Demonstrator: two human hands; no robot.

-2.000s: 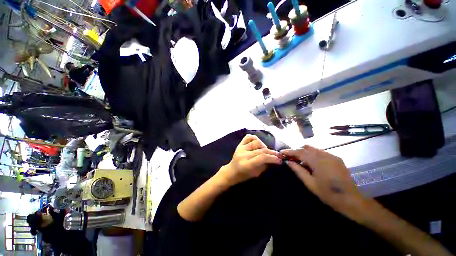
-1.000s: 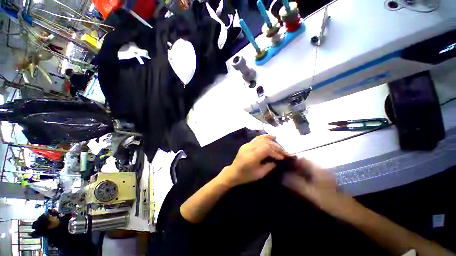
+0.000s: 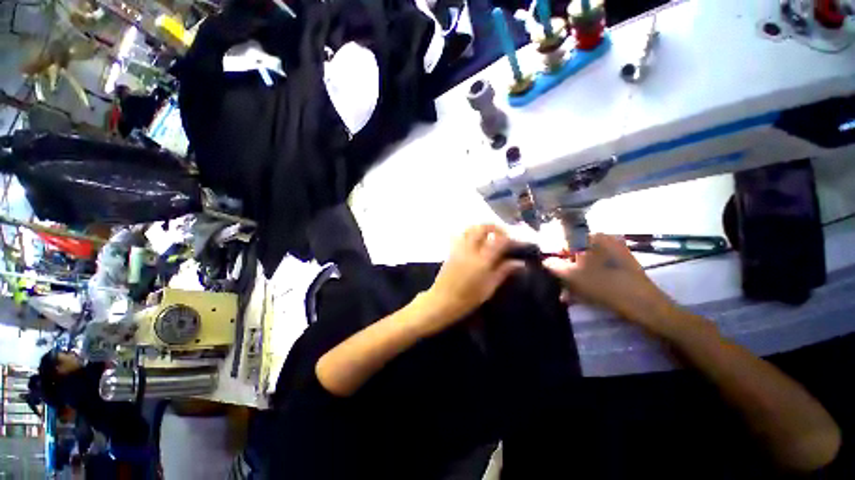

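Note:
A black garment piece (image 3: 525, 328) hangs from both hands over the table's front edge onto the lap, where it merges with black clothing. My left hand (image 3: 473, 272) pinches its upper edge, just left of the presser foot area. My right hand (image 3: 605, 274) pinches the same edge from the right, close under the lit end of the white sewing machine (image 3: 675, 127). A small red spot shows between the fingertips; I cannot tell what it is. The needle (image 3: 574, 234) area is partly hidden by glare and my right fingers.
Thread snips (image 3: 680, 244) and a black smartphone-like rectangle (image 3: 780, 230) lie right of the needle. A garment pile (image 3: 253, 141) with white parts lies beyond the machine's end. Blue thread pins (image 3: 561, 70) stand on the head. Another machine (image 3: 183, 321) and a seated person (image 3: 94, 398) are at left.
Both hands have moved up towards the needle with the garment edge between them. The cloth now covers part of the table's front edge. The view has shifted slightly.

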